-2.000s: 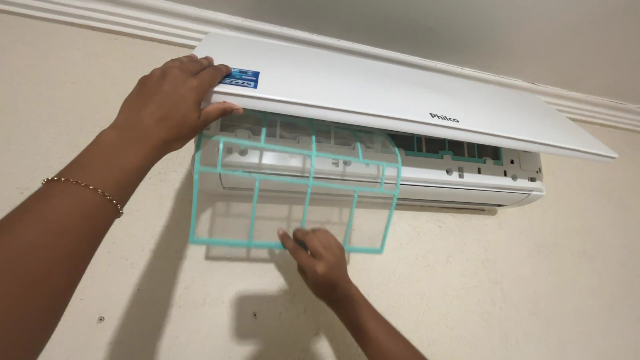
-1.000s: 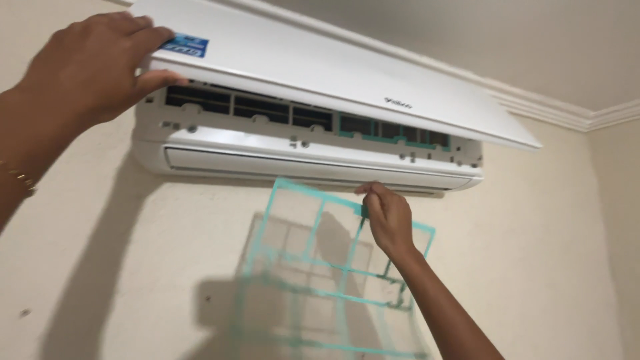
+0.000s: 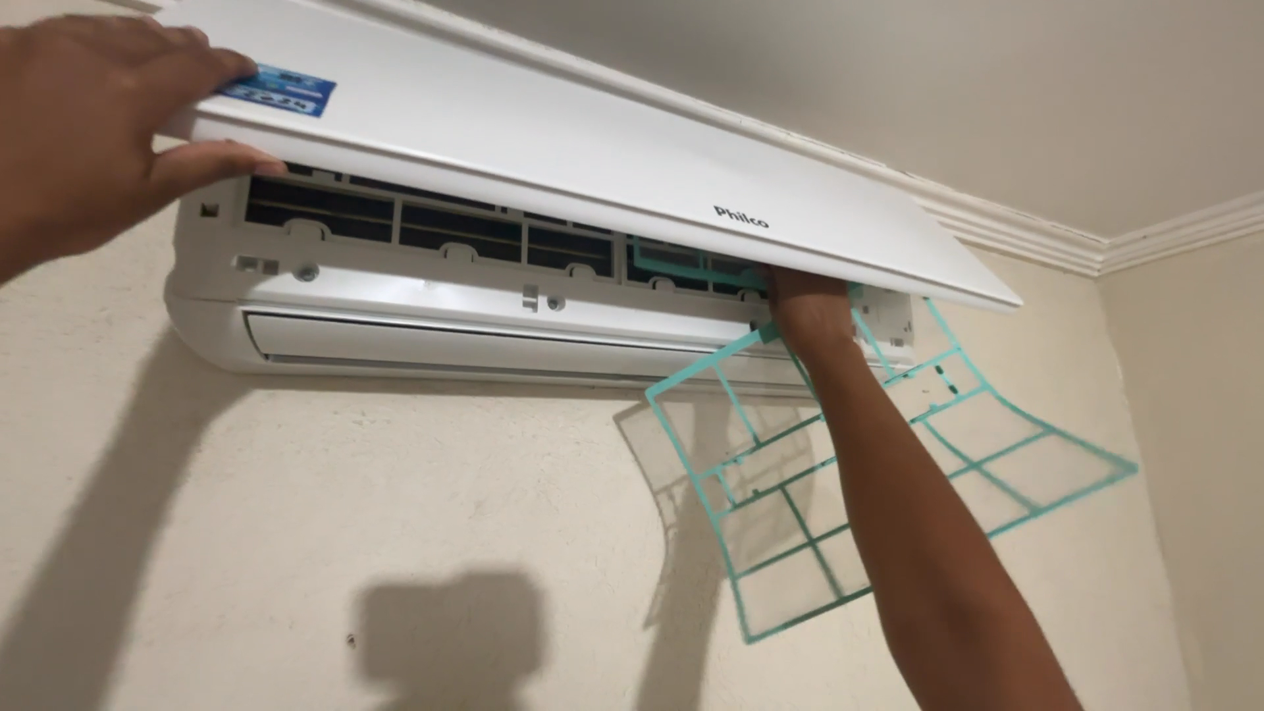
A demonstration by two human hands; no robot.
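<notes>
My left hand (image 3: 109, 128) grips the left end of the raised white front panel (image 3: 553, 148) of a Philco split air conditioner, thumb beneath its edge and fingers over a blue sticker (image 3: 286, 91). My right hand (image 3: 812, 296) reaches under the panel at the right side of the unit; its fingers are hidden. A mesh air filter with a teal plastic frame (image 3: 812, 541) hangs from that hand, bent and spread to both sides of the forearm. Behind the panel, another teal-framed filter (image 3: 671, 262) shows in the right part of the unit, beside dark openings on the left.
The unit's white lower body and air louver (image 3: 474, 346) run along the beige wall (image 3: 415, 474). Ceiling moulding (image 3: 1047, 242) passes just above the panel, and a room corner stands at the right. Shadows fall on the wall.
My right hand has drawn the teal filter out of the unit's left part, then moved up and right under the panel with it. My left hand still holds the panel's left end.
</notes>
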